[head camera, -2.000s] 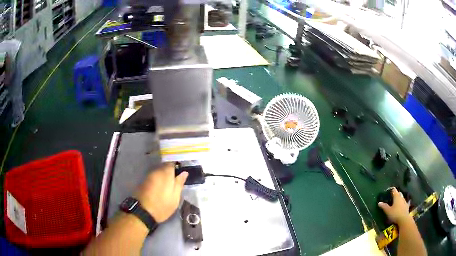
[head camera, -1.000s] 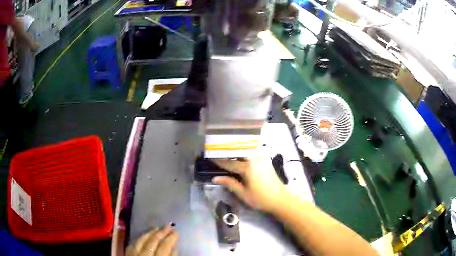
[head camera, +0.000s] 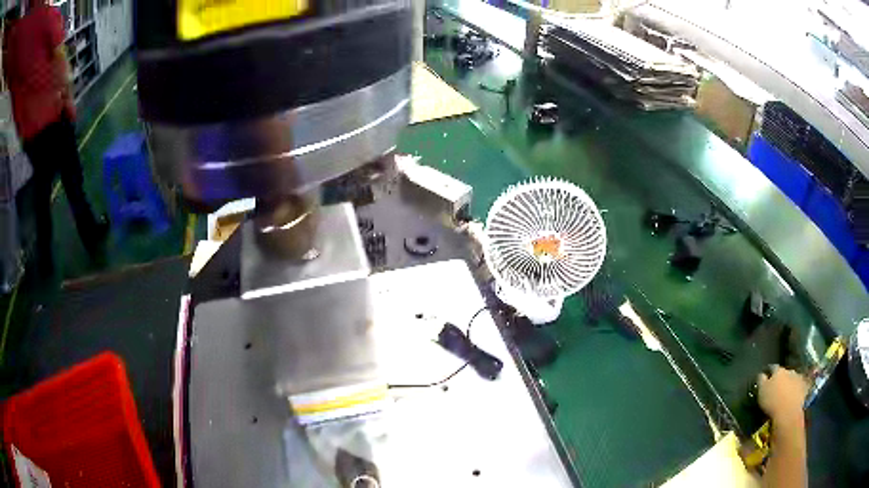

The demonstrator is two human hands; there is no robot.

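The silver horn (head camera: 319,343), with its yellow-orange band, stands over the nest (head camera: 329,440); the adapter block is not visible there. A thin black cord comes out from under the horn to the right, and its bundled part (head camera: 469,351) lies on the silver plate (head camera: 229,381). The clamp bar (head camera: 357,469) is at the bottom edge, partly cut off. My right hand (head camera: 783,396) is far right over the green belt, beside the striped guide bar; its fingers are small and blurred, so I cannot tell whether they hold anything. My left hand is not in view.
The white fan (head camera: 545,246) stands right of the plate. Black adapters (head camera: 686,253) lie on the green belt (head camera: 610,381). The red basket (head camera: 81,429) is lower left. The black welder head (head camera: 276,76) fills the upper left. A person in red (head camera: 36,76) is at far left.
My right hand has moved from the adapter under the horn to the belt at far right. My left hand has left the picture. The view has shifted, and a person in red shows at left.
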